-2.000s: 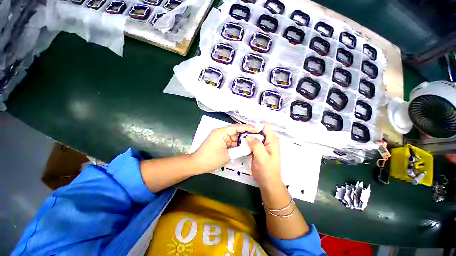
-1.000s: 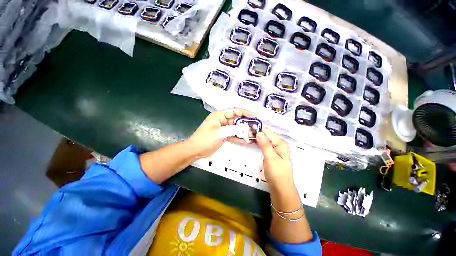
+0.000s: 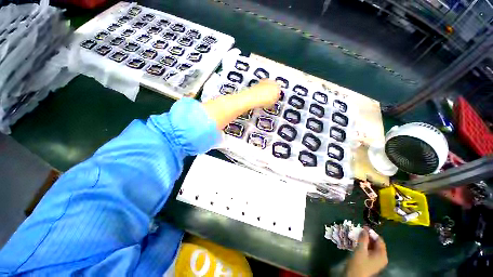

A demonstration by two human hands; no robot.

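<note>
My left hand (image 3: 266,93) is over the blister tray (image 3: 246,152), its fingertips down at a dark watch housing; the fingers hide whether they grip it. Housings with paler rims, such as this one (image 3: 265,124), sit in the left part of the tray. Plain black ones, such as this one (image 3: 311,142), fill the right part. My right hand (image 3: 367,253) is at the liner scrap pile (image 3: 341,235), with a small white liner piece (image 3: 373,234) at its fingertips. The white adhesive sheet (image 3: 243,195) with small black marks lies in front of the tray.
A second tray (image 3: 157,84) of housings is at the upper left, beside stacked trays (image 3: 27,59). A yellow parts bin (image 3: 402,205) and orange-handled scissors (image 3: 368,192) are at the right, below a white desk fan (image 3: 416,149). A red crate (image 3: 475,127) is at the far right.
My hands have moved apart from the housing held over the sheet. The left has reached out over the tray; the right has moved to the scrap pile. The view has shifted, showing more of the second tray.
</note>
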